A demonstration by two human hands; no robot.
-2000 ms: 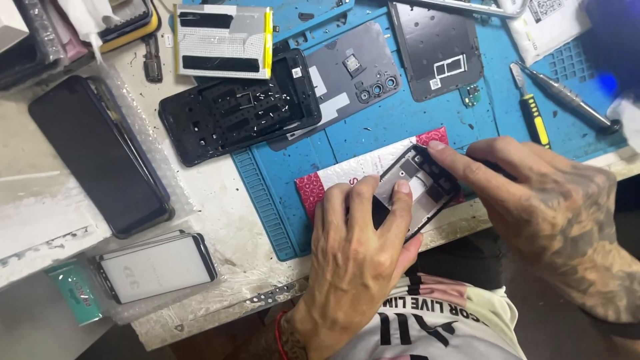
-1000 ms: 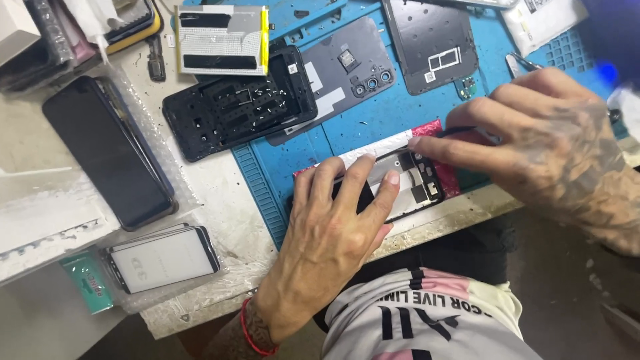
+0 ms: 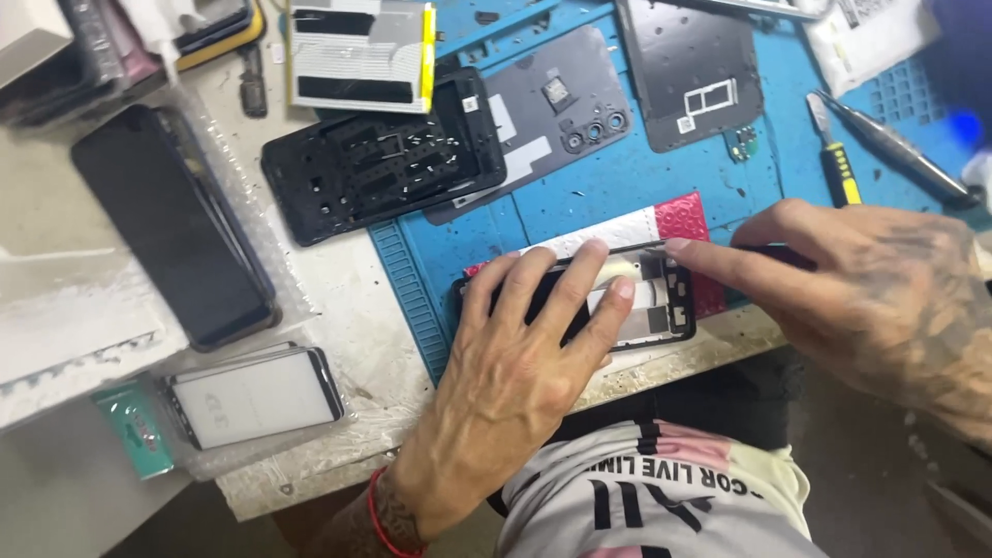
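A black phone frame [image 3: 679,298] with a silvery inner plate lies on a white and red bubble mailer [image 3: 683,217] at the mat's front edge. Spread across its left part, my left hand [image 3: 535,333] presses on the frame with its fingertips. My right hand [image 3: 845,279] has its index fingertip on the frame's upper right corner. Something dark and slim shows under the curled fingers of that hand; what it is cannot be told.
Behind lie a black phone housing [image 3: 341,178], a battery [image 3: 360,58], grey back covers [image 3: 573,85] [image 3: 697,46] and a blue mat [image 3: 558,182]. A yellow-black pry tool [image 3: 837,167] and a metal screwdriver [image 3: 899,143] are at right. Phone [image 3: 178,232] and screen glass [image 3: 260,399] lie left.
Two seconds ago the frame was tilted up to the right between my hands; now it lies flatter on the mailer. My left hand has spread over its left part.
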